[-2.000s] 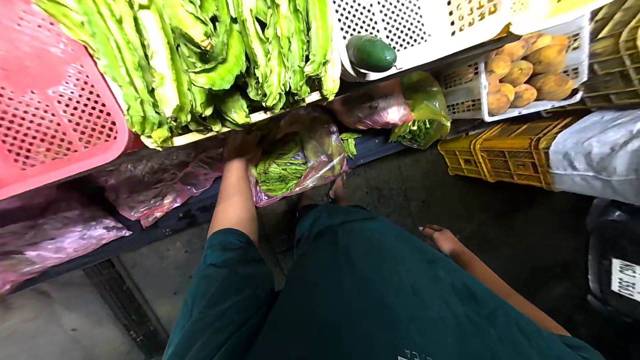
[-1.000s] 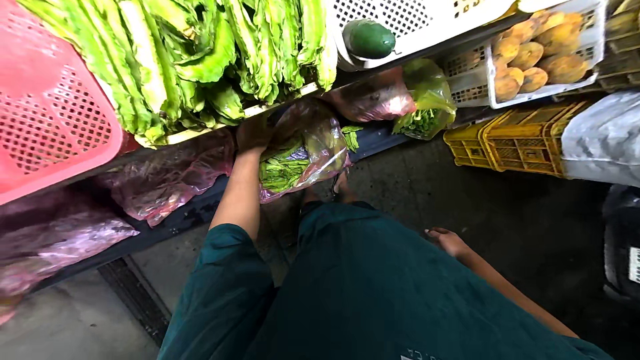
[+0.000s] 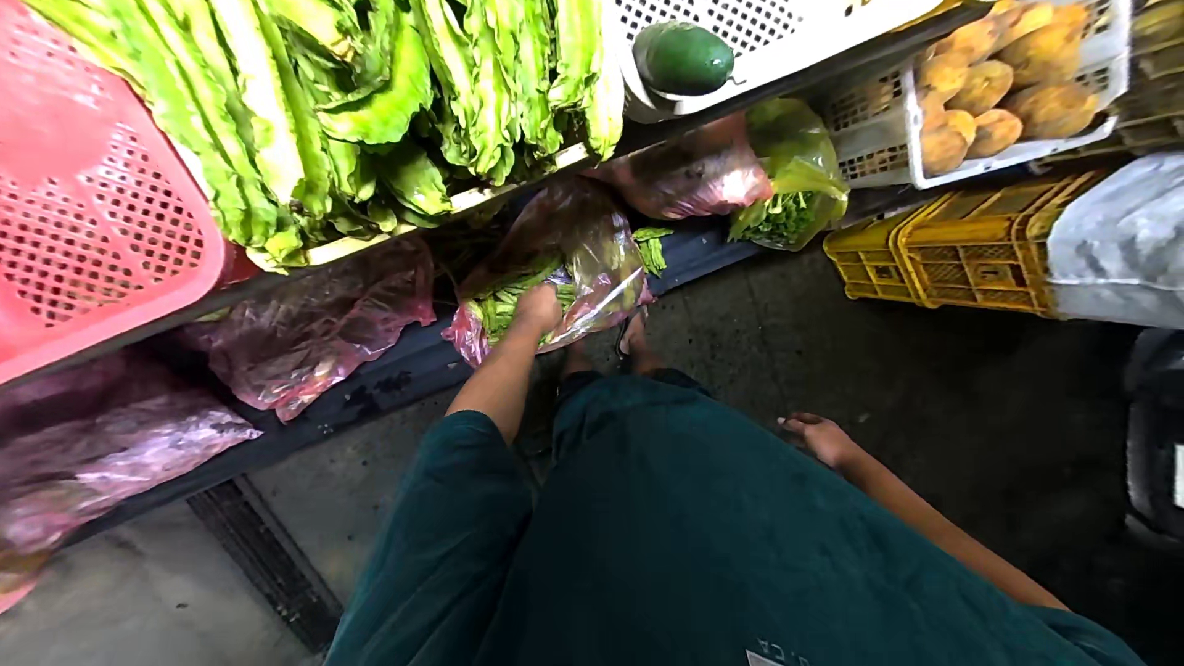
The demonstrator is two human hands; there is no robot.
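Observation:
My left hand point(image 3: 540, 310) reaches into the mouth of a clear pinkish plastic bag point(image 3: 601, 268) on the lower shelf. It touches the green pods point(image 3: 504, 305) inside; its fingertips are hidden, so I cannot tell whether it grips any. A few loose green pods point(image 3: 653, 248) lie just right of the bag. My right hand point(image 3: 819, 438) hangs beside my body over the dark floor, fingers curled, far from the shelf; whether something small is in it does not show. Above the bag, long winged beans point(image 3: 268, 102) are heaped at the edge of the upper shelf.
A pink perforated basket point(image 3: 102, 185) stands upper left. Other plastic bags point(image 3: 314, 324) fill the lower shelf, one with leafy greens point(image 3: 786, 217). A dark green fruit point(image 3: 684, 58) sits in a white container. Right are a white crate point(image 3: 1008, 148) of brown fruit and yellow crates point(image 3: 971, 250).
My left hand has moved from the upper left edge of the bag, near the shelf above, down onto the pods in its mouth. My right hand still hangs at my side.

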